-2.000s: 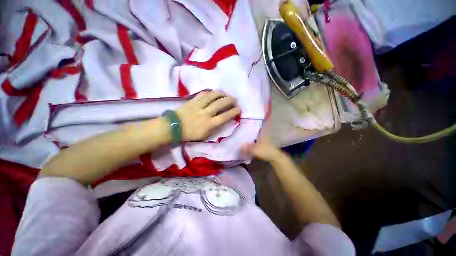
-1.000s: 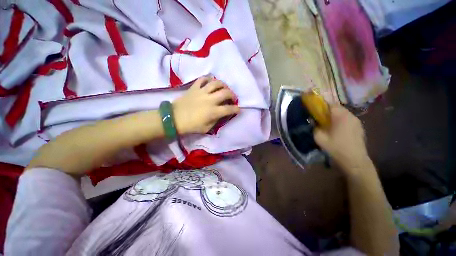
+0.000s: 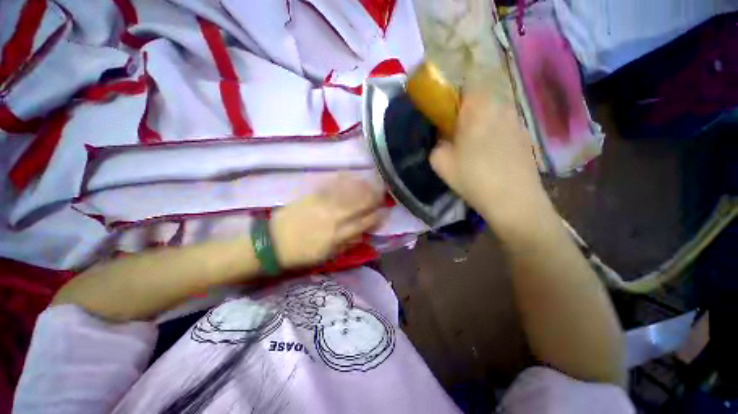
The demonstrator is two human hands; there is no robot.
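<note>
The garment (image 3: 283, 89), white inner side with red bands, covers the left and middle of the table. A long flat white panel with thin red edges (image 3: 202, 177) lies across it. My right hand (image 3: 489, 149) is shut on the yellow handle of the steam iron (image 3: 402, 137). The iron is over the garment's right end, its silver edge toward the left; its underside is hidden. My left hand (image 3: 330, 222), with a green bangle at the wrist, is blurred over the garment's near part, just left of the iron. Whether its fingers grip cloth cannot be told.
A pink iron rest with a dark scorched centre (image 3: 552, 90) is at the upper right, beside the stained beige table cover (image 3: 461, 31). A beige hose (image 3: 647, 283) curves on the right above the dark floor. White cloth (image 3: 639, 31) lies at the upper right.
My right hand took hold of the iron and brought it left onto the garment. My left hand has moved down from the panel's right end toward the near edge.
</note>
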